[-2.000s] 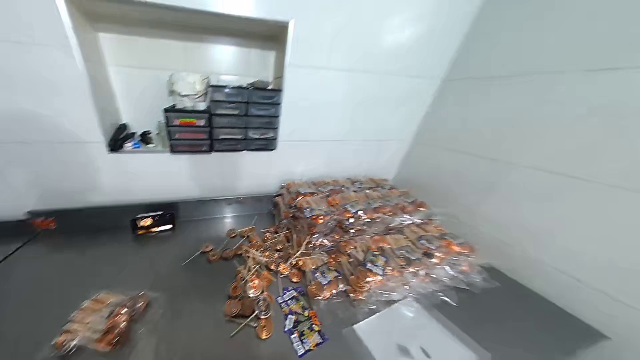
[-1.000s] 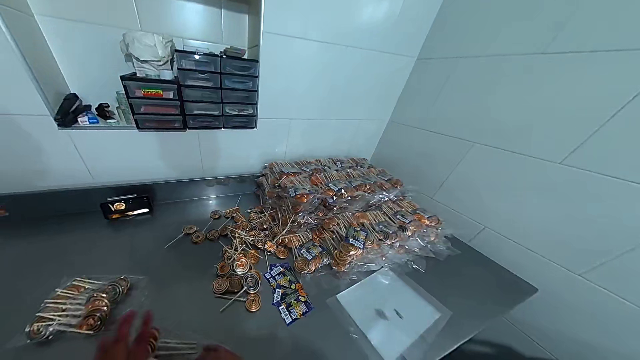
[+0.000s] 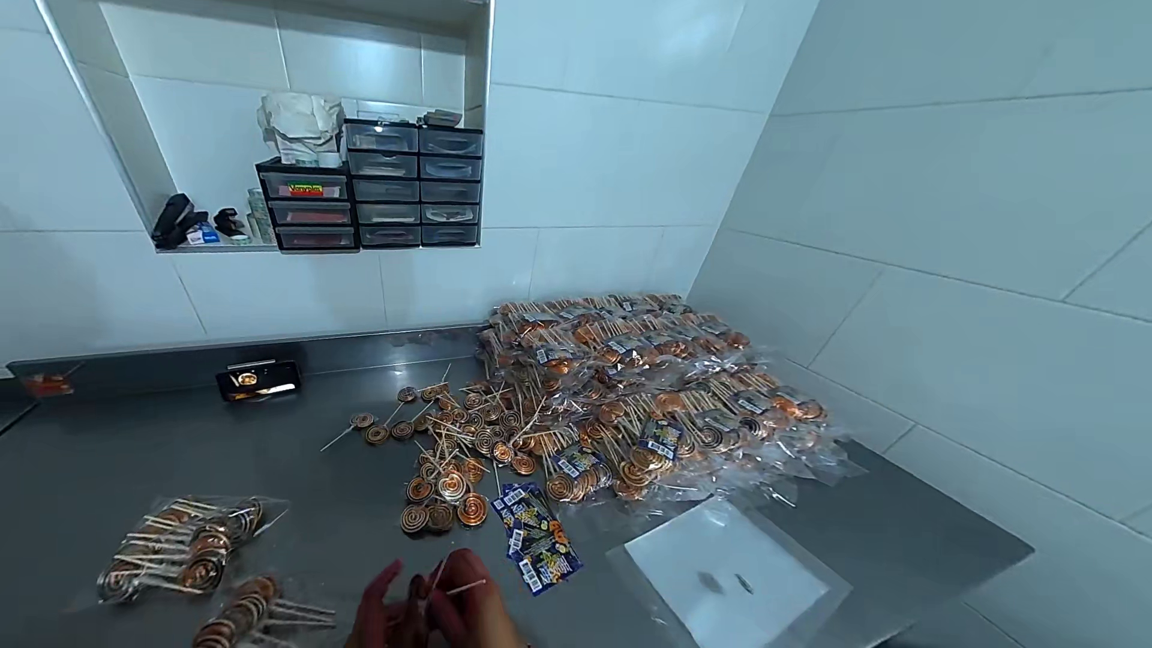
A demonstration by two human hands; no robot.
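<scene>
Both my hands are close together at the bottom middle. My left hand (image 3: 385, 612) and my right hand (image 3: 468, 598) meet around a small thing with a thin pale stick showing; the fingers hide most of it. Left of them lie a row of spiral lollipops (image 3: 236, 616) and a clear bag of lollipops (image 3: 184, 549). Just beyond my hands is a loose heap of brown and orange spiral lollipops (image 3: 459, 441). Printed purple cards (image 3: 537, 538) overlap right of my right hand. Many bagged lollipops (image 3: 648, 387) are piled behind.
Clear plastic bags with a white sheet (image 3: 729, 576) lie at the right of the metal table (image 3: 297, 459). A phone (image 3: 259, 382) leans near the back ledge. Small drawer units (image 3: 387, 189) stand in the wall niche, with a tiled wall (image 3: 936, 252) to the right.
My hands, out of view two seconds ago, came in at the bottom left and have moved right, near the loose heap. A row of lollipops now shows beside the bagged ones.
</scene>
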